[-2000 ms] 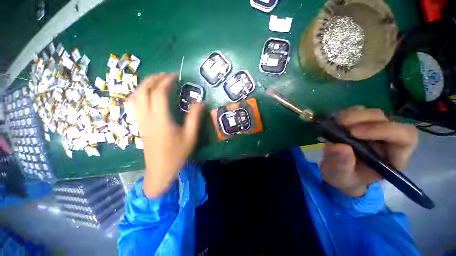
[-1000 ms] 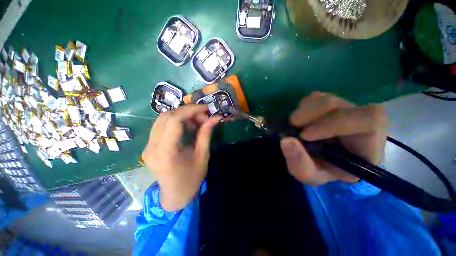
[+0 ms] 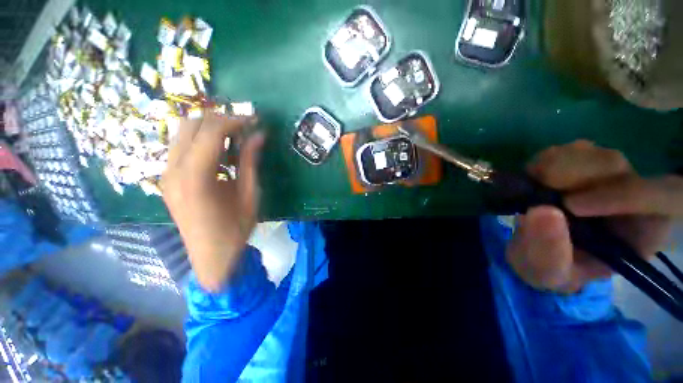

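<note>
A watch case (image 3: 387, 161) with white and metallic parts sits on the orange fixture (image 3: 428, 166). My right hand (image 3: 592, 217) holds the black soldering iron (image 3: 517, 192) like a pen; its bare tip is over the fixture's upper edge, near the case. My left hand (image 3: 213, 179) is blurred at the right side of the battery pile (image 3: 123, 112), left of the case. Its fingers are apart from the thumb. Small white cells show at its fingertips and between the fingers; I cannot tell whether it holds one.
A smaller case (image 3: 317, 135) lies left of the fixture. Two cases (image 3: 403, 86) lie above it and another (image 3: 490, 31) at upper right. The tan tub (image 3: 577, 45) with silvery wool is at the far right. Gridded trays (image 3: 56, 161) and a blue-clothed person (image 3: 60, 318) are at left.
My left hand has left the case on the fixture and moved left to the pile. The iron tip has lifted back from the case's inside. The view has shifted.
</note>
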